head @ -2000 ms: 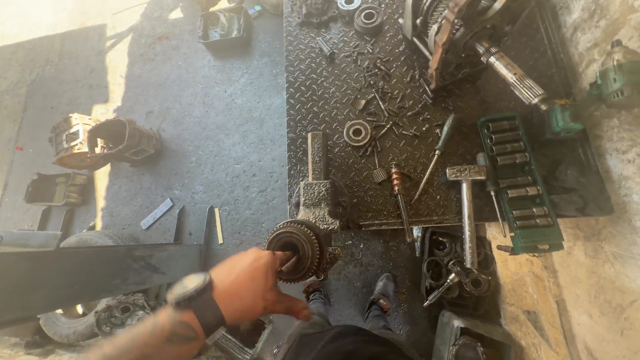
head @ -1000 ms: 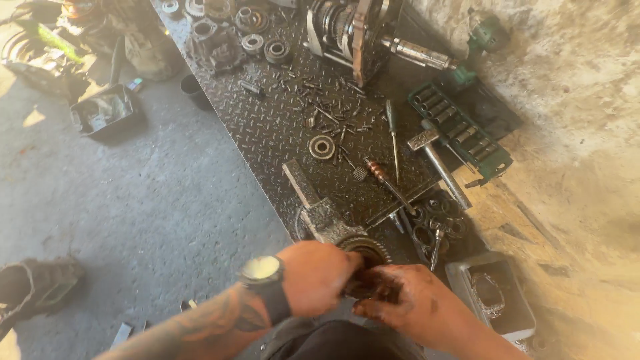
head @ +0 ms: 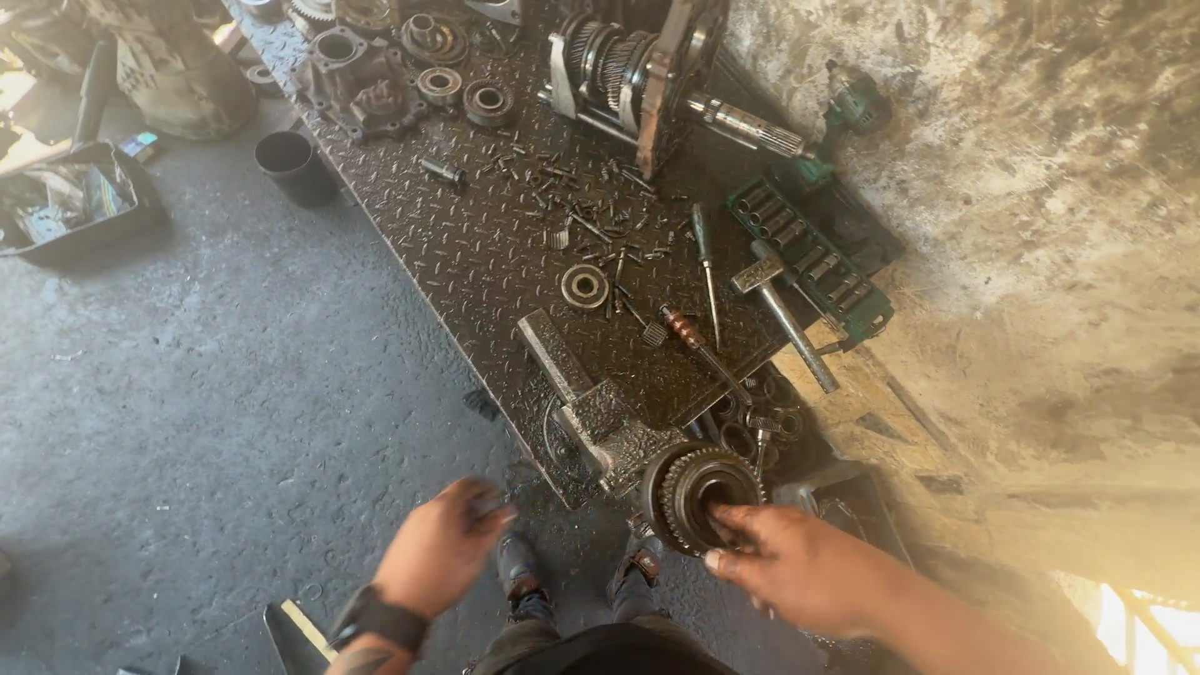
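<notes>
My right hand (head: 783, 558) grips a steel gear assembly (head: 703, 497) at its centre bore, fingers partly inside it. The gear is close to the jaws of a greasy bench vise (head: 605, 427); whether the two touch is unclear. My left hand (head: 445, 544), wearing a dark wristband, hangs in the air left of the gear, blurred, its fingers curled and nothing visible in them. On the tread-plate bench (head: 450, 253) near the vise lie a ball bearing (head: 584, 287), a bar with a copper-coloured coil (head: 684, 328), a screwdriver (head: 705, 272) and a hammer (head: 787, 323).
A gearbox gear cluster (head: 609, 70) stands at the bench's back. Loose bolts (head: 572, 202) are scattered before it, with a housing (head: 361, 84) at left. A green socket tray (head: 811, 258) lies by the wall. A black bucket (head: 295, 169) and a bin (head: 70, 202) are on the floor.
My left hand has come away from the gear and moved left, while my right hand remains on it. Two seconds ago only one hand was visible at the gear. The view has swung strongly.
</notes>
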